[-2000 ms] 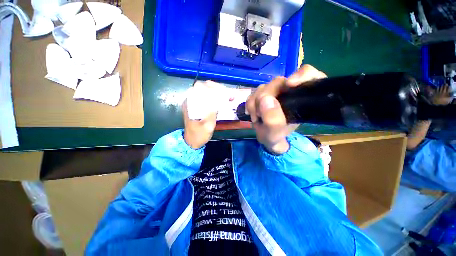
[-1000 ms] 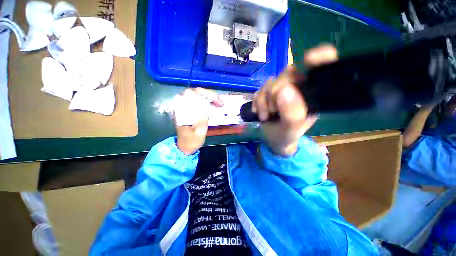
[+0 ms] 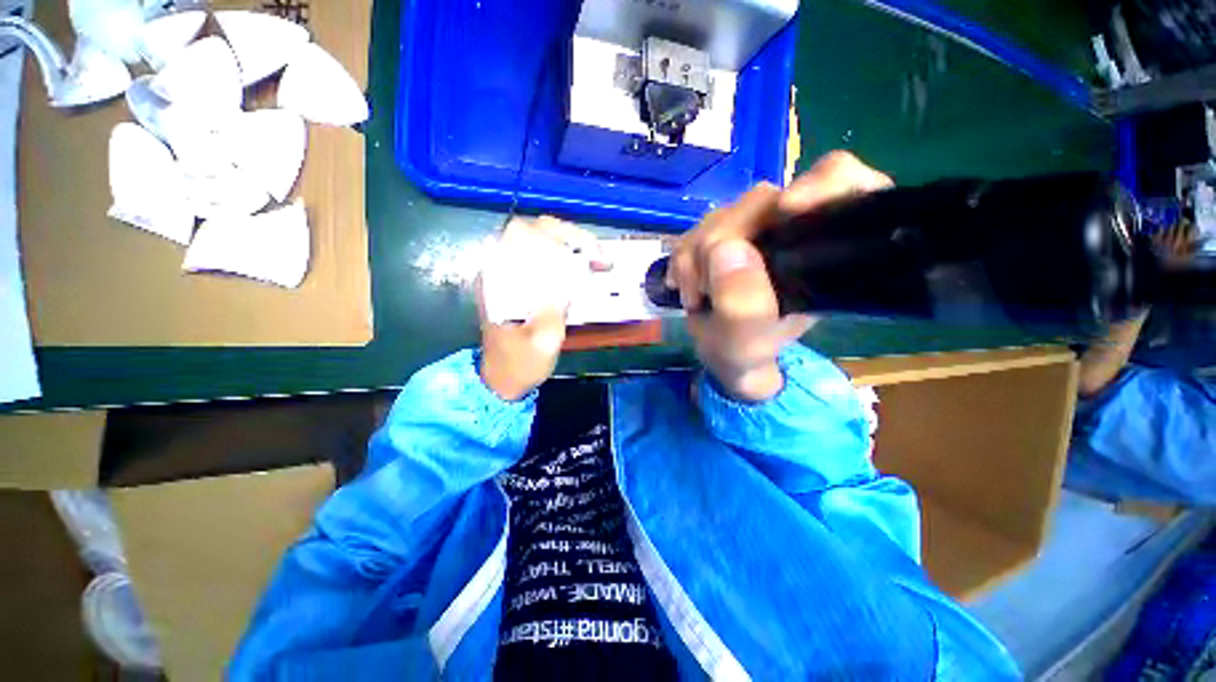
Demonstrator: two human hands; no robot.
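My right hand (image 3: 747,273) is closed around the thick black electric screwdriver (image 3: 947,253), which lies nearly level with its dark tip pointing left. My left hand (image 3: 524,320) is at the bench edge and holds a white plastic part (image 3: 518,277) against the white work fixture (image 3: 616,287); the overexposed whites merge, so their border cannot be told. A reddish-orange base (image 3: 614,336) shows under the fixture. The screwdriver tip is over the fixture's right end. No screw can be made out.
A blue tray (image 3: 460,189) with the metal screw feeder (image 3: 650,100) stands behind my hands. White shells (image 3: 247,160) lie on cardboard (image 3: 80,287) at left. An open cardboard box (image 3: 980,480) is below the edge at right. Another person's arm (image 3: 1114,353) shows at far right.
The screwdriver and my right hand were blurred and tilted higher one second ago; now they are lower and steadier. My left hand stays at the fixture. The whole view has shifted slightly.
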